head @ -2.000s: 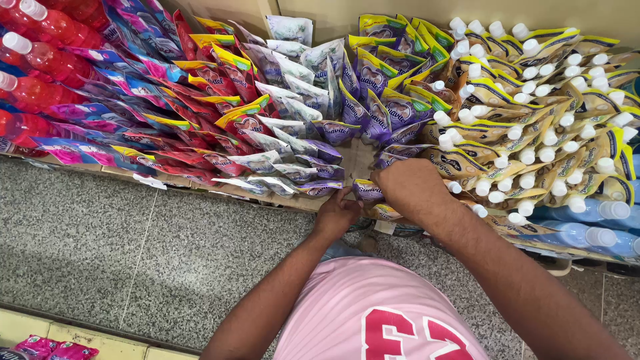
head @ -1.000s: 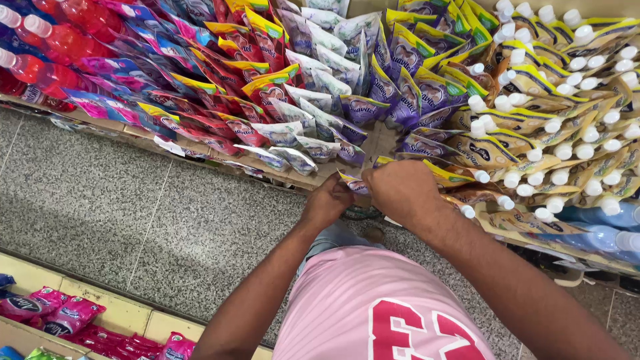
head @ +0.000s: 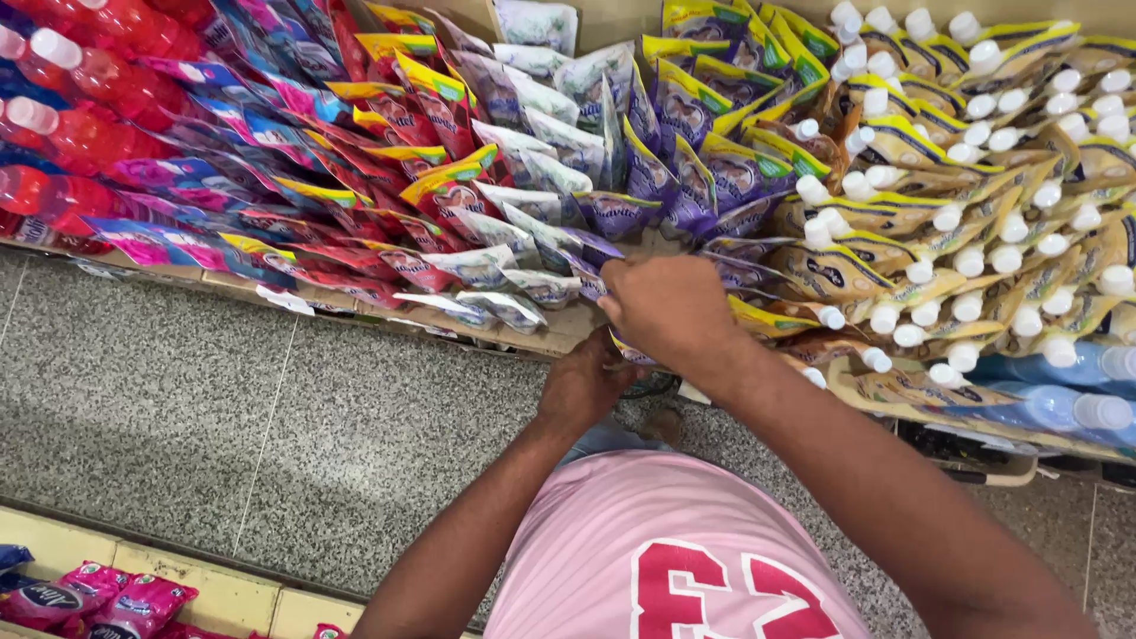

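My left hand [head: 586, 382] is at the shelf's front edge, its fingers on a small purple and yellow pouch [head: 630, 349] that is mostly hidden. Over the shelf, just above and right of it, my right hand [head: 672, 306] is curled with its knuckles up. Its fingertips point toward the purple pouches and I cannot tell what they hold. Purple Suavitel pouches [head: 683, 111] stand in rows behind the hands. White pouches [head: 568, 142] and red Suavitel pouches [head: 453, 200] are on the left, and tan pouches with white caps [head: 834, 266] on the right.
Red bottles [head: 98, 138] fill the far left of the shelf, beside blue and pink pouches [head: 169, 244]. Blue bottles [head: 1038, 406] lie at the right. The shelf's front edge [head: 346, 311] runs above a speckled floor [head: 399, 426]. Pink packets [head: 142, 605] lie on a ledge at lower left.
Both hands stay close together at the front of the purple rows. The right hand's fingers have shifted slightly away from the small front pouch, toward the rows behind.
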